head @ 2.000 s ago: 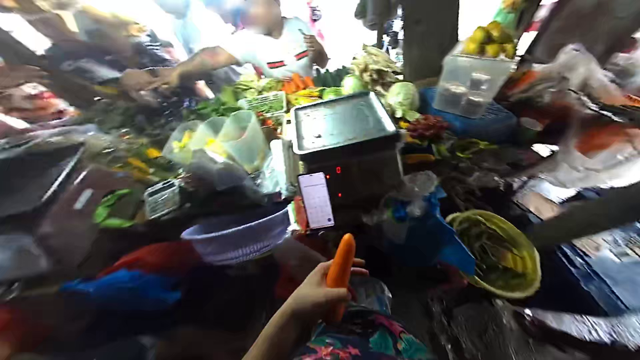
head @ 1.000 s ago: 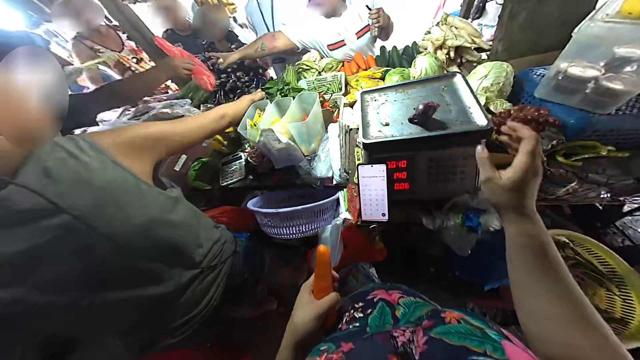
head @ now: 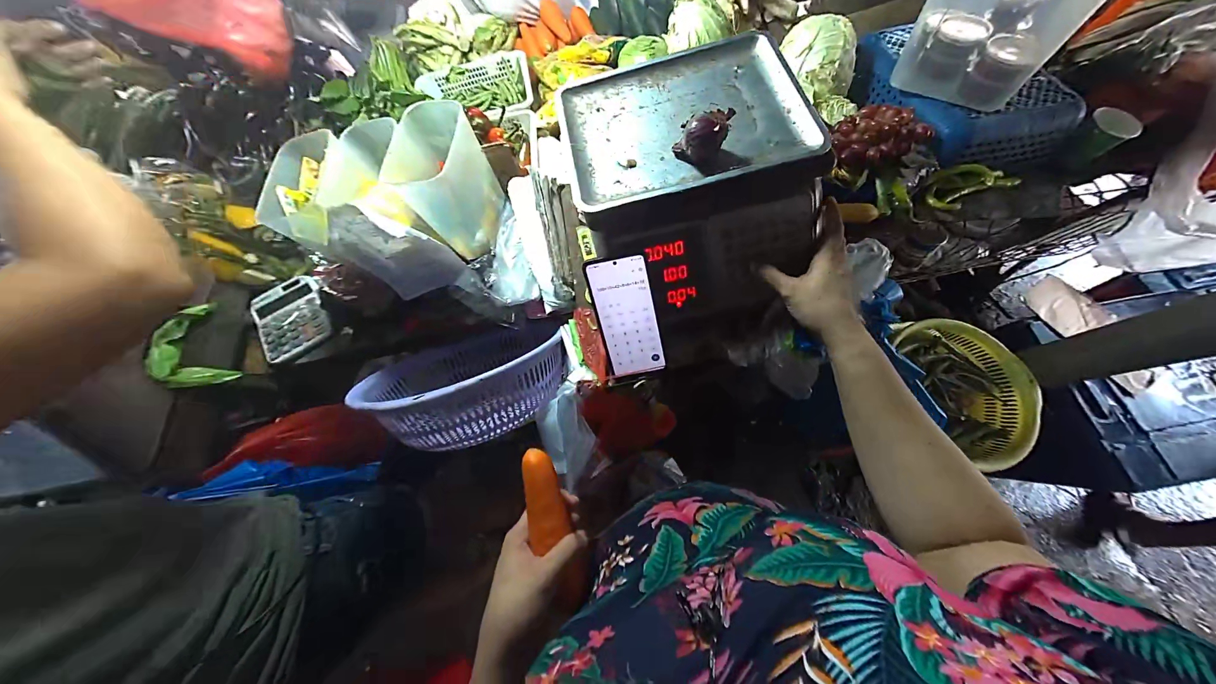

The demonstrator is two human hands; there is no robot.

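Observation:
My left hand (head: 543, 560), low at the middle, is closed around an orange carrot (head: 545, 502) that points upward. My right hand (head: 823, 275) touches the lower right side of a digital scale (head: 741, 242), thumb extended across its front and fingers partly hidden by the edge. On the scale's metal tray (head: 608, 123) lies one small red onion (head: 703, 136). Red digits glow on the scale's front. A smartphone (head: 625, 318) showing a calculator stands upright against the scale's lower left.
A purple plastic basket (head: 465, 389) and a calculator (head: 291, 320) are left of the scale. Clear plastic containers (head: 442, 180) stand behind them. A yellow basket (head: 1021, 399) is at right, cabbage (head: 819, 62) behind the scale. Another person's arm (head: 76, 237) reaches in from the left.
My right hand was raised beside the tray a second ago and is now lower, at the scale's side. The onion was absent from the tray two seconds ago. The displayed digits have changed.

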